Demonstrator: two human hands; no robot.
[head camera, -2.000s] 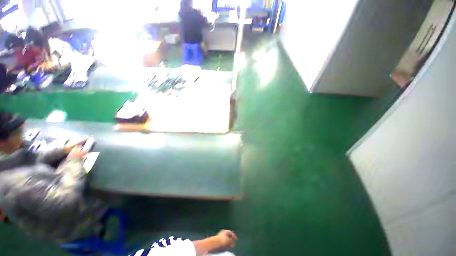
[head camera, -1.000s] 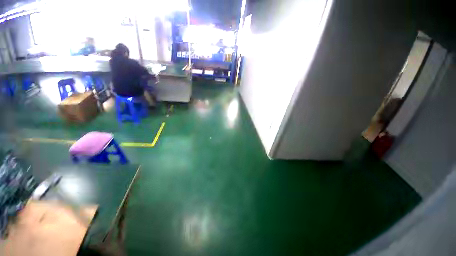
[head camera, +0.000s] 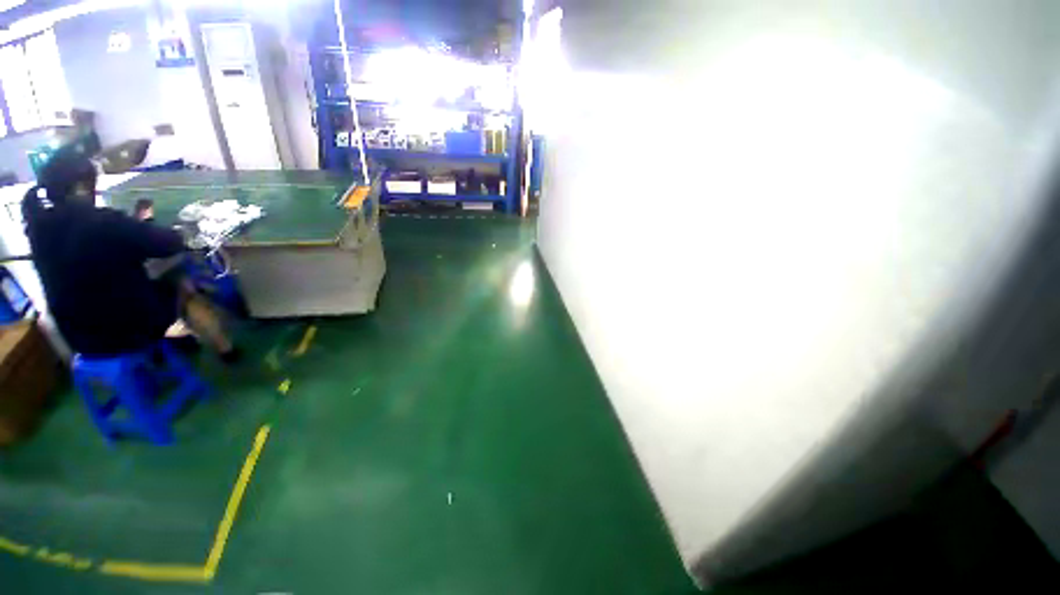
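Note:
Neither of my hands is in the picture. Nearest in front of me is the green floor (head camera: 453, 430). A yellow floor line (head camera: 238, 502) makes a corner at the lower left. A large white wall or partition (head camera: 744, 267) rises close on the right, its lower edge running down to a corner near the bottom of the picture.
A person in dark clothes (head camera: 99, 267) sits on a blue stool (head camera: 142, 393) at a green-topped bench (head camera: 305, 215) with white items (head camera: 221, 217) on it. A brown carton (head camera: 23, 378) stands at the left edge. A blue shelf rack (head camera: 432, 163) stands at the back.
The view has moved forward along the floor. The near bench, the pink-topped stool and the arm seen low in the earliest frame are out of view. The seated person and the white wall appear closer.

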